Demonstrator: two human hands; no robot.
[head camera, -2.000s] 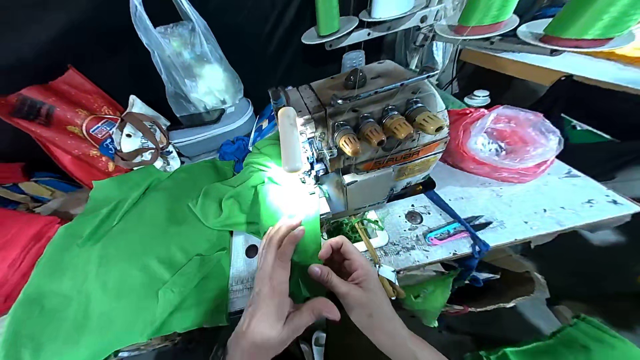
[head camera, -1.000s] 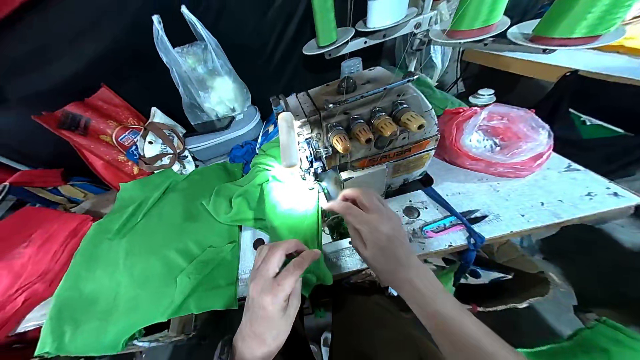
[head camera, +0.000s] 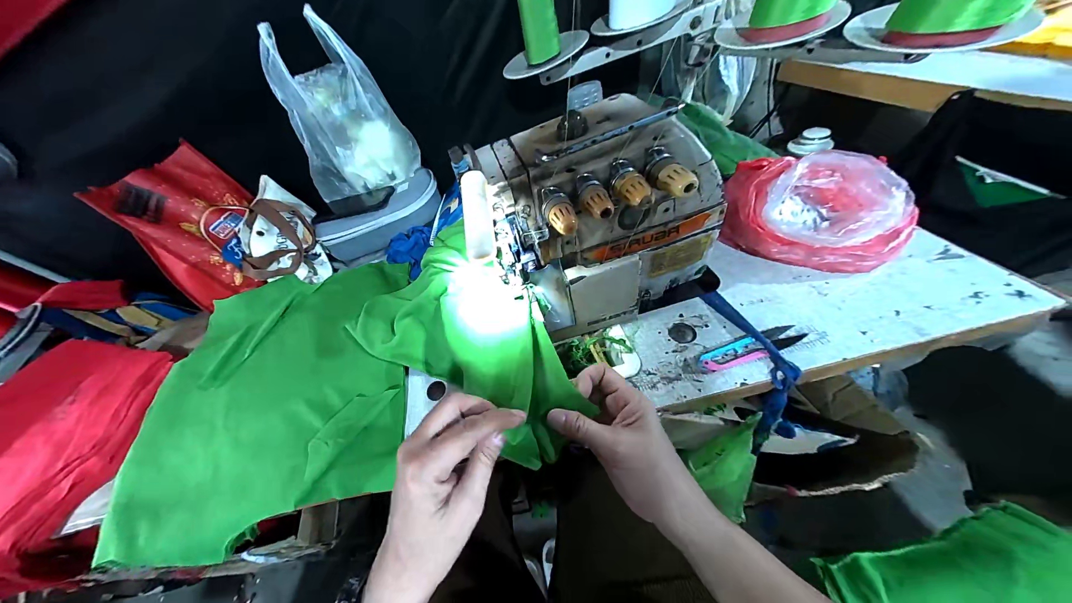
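Observation:
Green fabric spreads over the left of the table and runs to the presser area of a Siruba overlock sewing machine, lit by a bright lamp. My left hand is at the near edge of the cloth, thumb and fingertips close together; whether it pinches the cloth is unclear. With thumb and fingers, my right hand grips a hanging fold of the green fabric just right of it. Thread snips with blue and pink handles lie on the table right of the machine.
Behind the fabric stand a grey case, a clear plastic bag and a red bag. Red cloth lies at far left. A red and clear plastic bag sits on the white table. Green thread cones stand above.
My right hand has come down from beside the machine's needle area to the near edge of the fabric and taken hold of it. The left hand remains near that edge.

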